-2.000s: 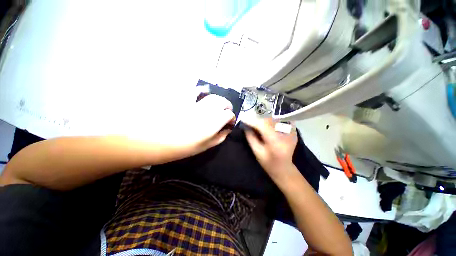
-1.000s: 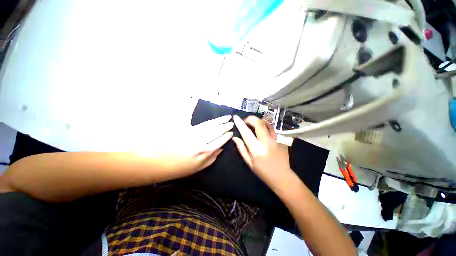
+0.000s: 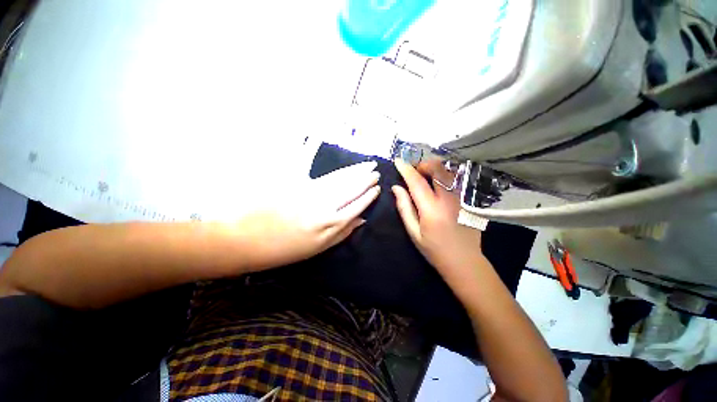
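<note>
A black cut panel (image 3: 385,251) lies on the white machine bed and hangs over the front edge toward the lap. My left hand (image 3: 318,212) lies flat on its left part, fingers pointing to the needle area. My right hand (image 3: 431,208) rests on the panel close to the presser foot (image 3: 409,153), a light band around one finger. Both hands press the cloth from above; neither visibly pinches it. The white sewing machine head (image 3: 550,102) stands at the right. The needle itself is too small to tell.
Red-orange nippers (image 3: 564,269) lie right of the panel beside the machine base. A turquoise plastic piece (image 3: 377,27) is at the top. The white table (image 3: 157,118) has ruler markings along its front edge. White cloth (image 3: 680,338) is bunched at the lower right.
Both hands have gone from pinching the panel's edge to lying flatter on it. The panel is spread smoother, with its left end and right part showing. The view has shifted slightly.
</note>
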